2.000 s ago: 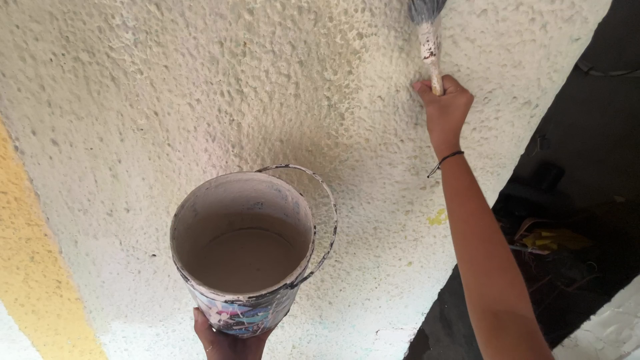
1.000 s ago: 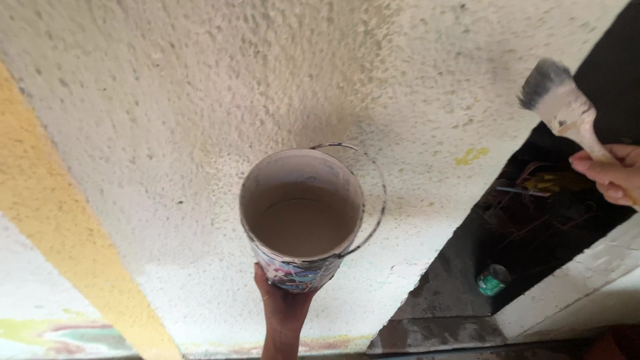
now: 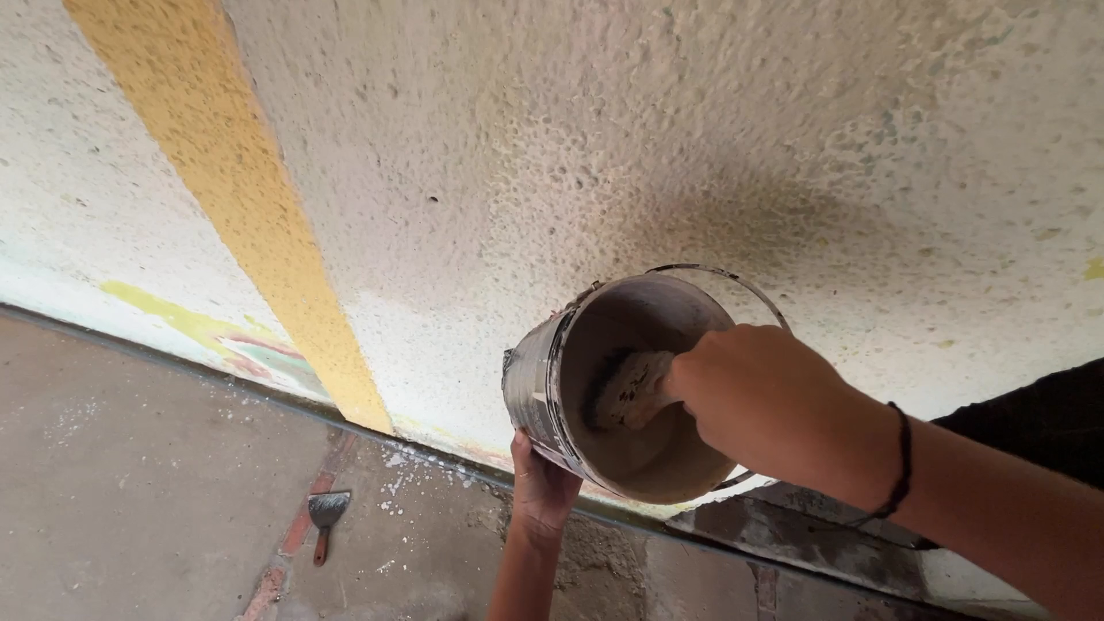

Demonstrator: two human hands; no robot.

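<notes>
My left hand (image 3: 543, 485) supports a paint-stained bucket (image 3: 539, 392) from below and at its side. The bucket is tilted, its mouth facing me, with greyish-beige paint inside and a thin wire handle (image 3: 759, 297) standing out at the right. My right hand (image 3: 759, 401) reaches over the bucket's mouth and grips a paintbrush (image 3: 636, 388). The brush's ferrule is crusted with paint, and its dark bristles are inside the bucket, near the inner wall. Behind the bucket rises a rough textured wall (image 3: 414, 172) in off-white, with a darker patch above the bucket.
A yellow painted stripe (image 3: 250, 224) runs down the wall at the left. On the concrete floor (image 3: 155, 483) lies a putty knife (image 3: 328, 517) with a reddish handle, near white paint spots. A dark opening (image 3: 1035, 423) borders the wall at the right.
The paintbrush, held up against the wall and then out to the right in the earlier frames, is now inside the bucket. The bucket has tilted. The view has swung left and down, showing more floor.
</notes>
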